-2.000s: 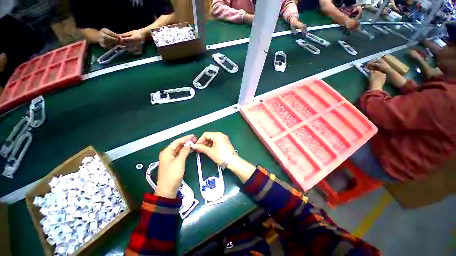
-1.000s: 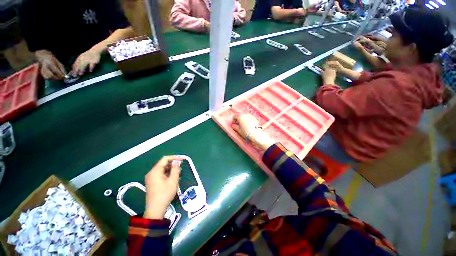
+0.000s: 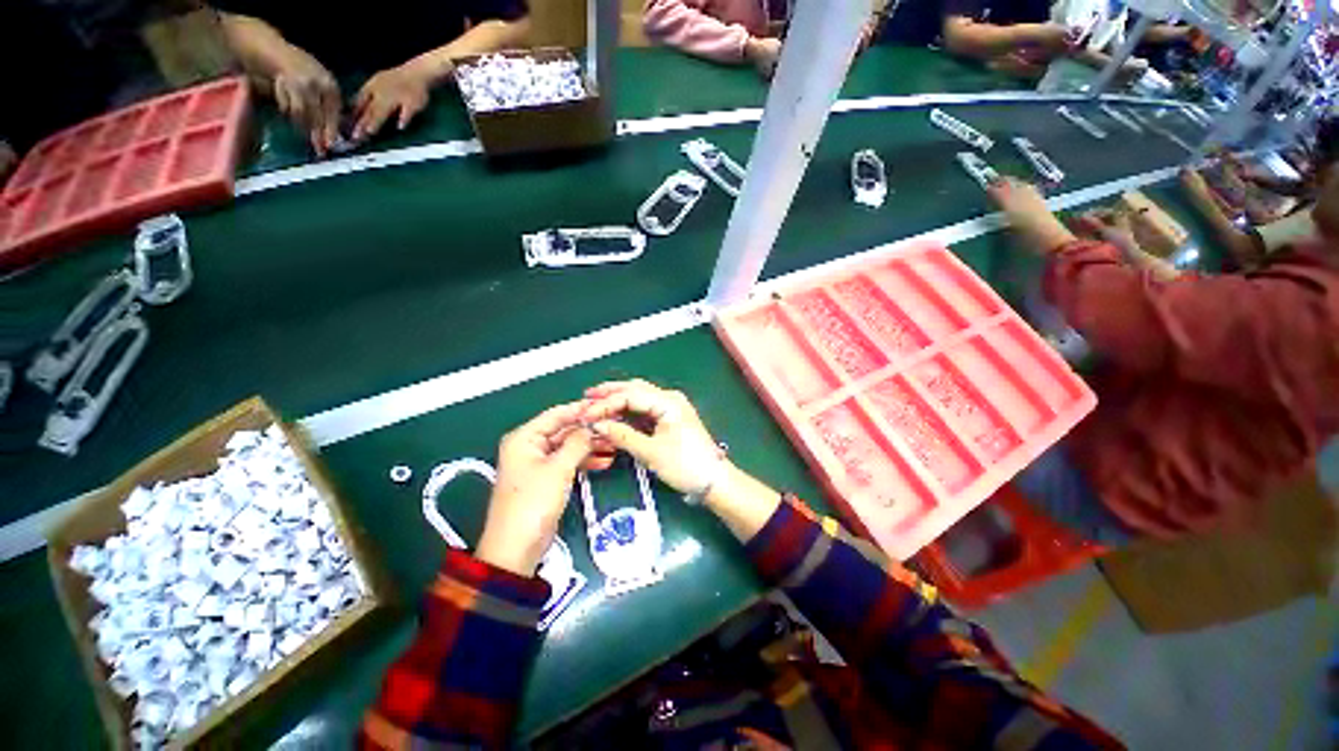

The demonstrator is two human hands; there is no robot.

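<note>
My left hand (image 3: 533,477) and my right hand (image 3: 657,436) meet at their fingertips above the worktop. They pinch a small white part (image 3: 592,427) between them, mostly hidden by the fingers. A white plastic frame (image 3: 626,547) with a blue insert at its near end lies on the green worktop, its far end under my hands. A second white frame (image 3: 445,499) lies to the left, partly covered by my left hand and forearm.
An open carton (image 3: 363,569) of white parts stands left, beside a small white ring (image 3: 401,474). A pink-red compartment tray (image 3: 906,396) lies right, by a slanting post (image 3: 774,162). The belt (image 3: 441,316) carries white frames. Other workers sit across the line and at right.
My right hand has come back from the tray to meet my left hand. The small white part is now between both hands' fingertips. The view has turned left.
</note>
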